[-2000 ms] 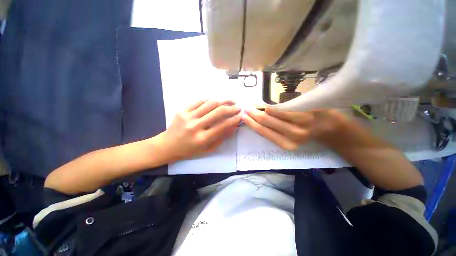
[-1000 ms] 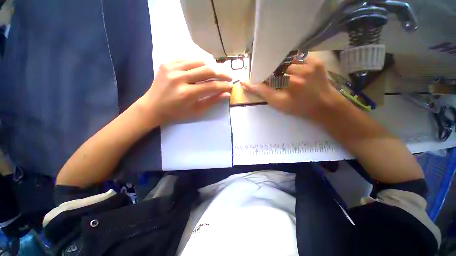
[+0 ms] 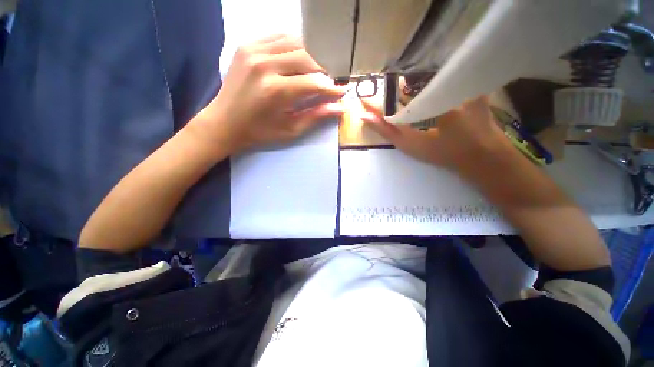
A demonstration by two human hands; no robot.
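A white piece (image 3: 284, 193) lies on a navy fabric panel (image 3: 197, 204), its right edge running up to the needle area. My left hand (image 3: 276, 93) rests on the white piece, fingertips near the needle, pressing rather than visibly gripping. My right hand (image 3: 448, 136) is right of the needle, thumb and finger by the tan needle plate area (image 3: 355, 129); its other fingers are partly hidden behind the machine head. The sewing machine (image 3: 473, 54) covers the top right. Whether either hand pinches the cloth edge is unclear.
A large navy stack (image 3: 86, 122) lies at the left. Yellow-green and dark blue snips (image 3: 529, 143) lie right of my right hand. Black-handled scissors (image 3: 640, 188) are at the far right. Ruler marks (image 3: 423, 215) run along the table's front edge. A blue basket (image 3: 631, 261) is below right.
My left hand has moved up and slightly right with the white piece, towards the needle. The right hand has shifted slightly right and down. The view of the machine head has shifted.
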